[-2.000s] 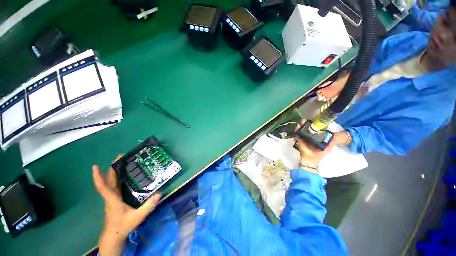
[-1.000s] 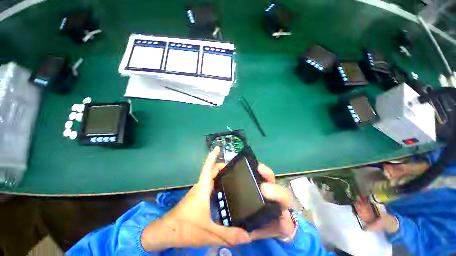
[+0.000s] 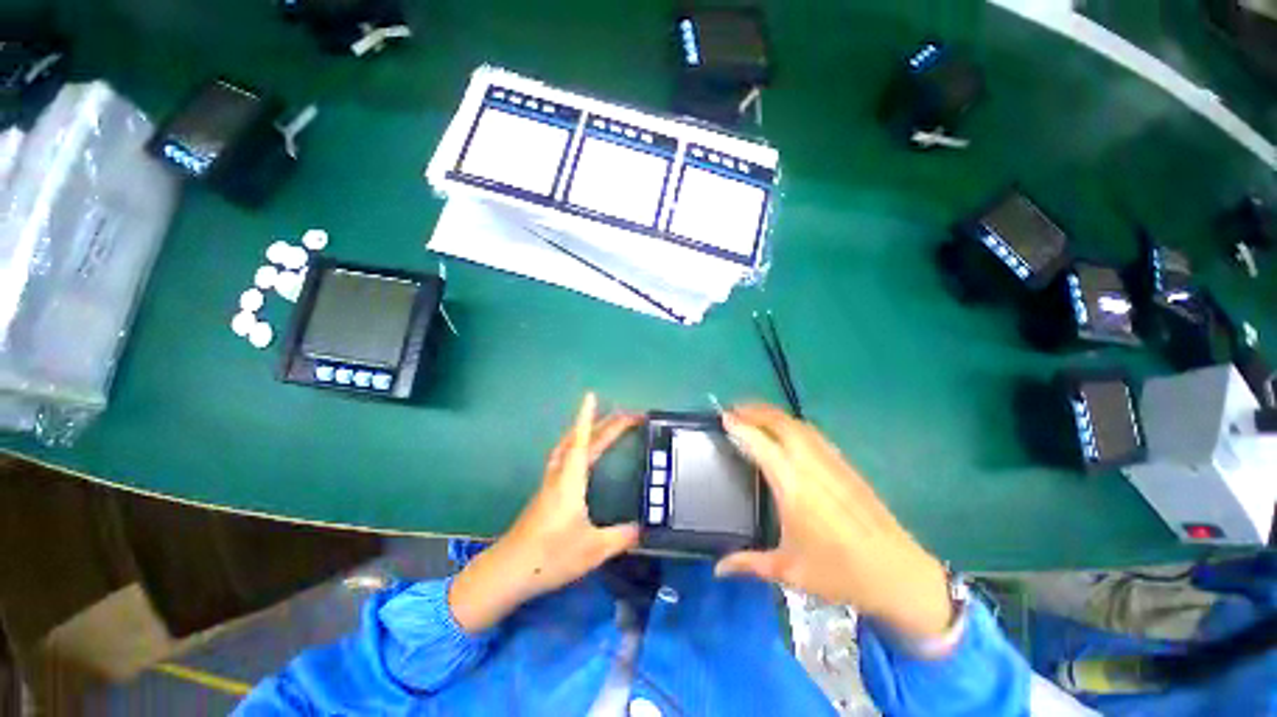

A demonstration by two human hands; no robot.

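Observation:
A black panel meter (image 3: 712, 483) lies between my hands at the mat's near edge, its grey screen facing up and its column of pale keys on the left. My left hand (image 3: 557, 521) has its thumb and fingertips at the meter's left side. My right hand (image 3: 840, 525) grips its right side, fingers at the top corner and thumb at the bottom corner. The meter's underside is hidden. No green circuit board shows.
Overlay sheets (image 3: 602, 182) lie ahead, with tweezers (image 3: 779, 362) to their right. A larger panel meter (image 3: 361, 329) and white discs (image 3: 266, 290) are at left, beyond them clear plastic bags (image 3: 70, 252). More meters (image 3: 1106, 420) and a white control box (image 3: 1207, 455) stand at right.
The view has shifted. The meter was tilted in both hands above an open unit with a green circuit board; now it is level, and the open unit and board no longer show.

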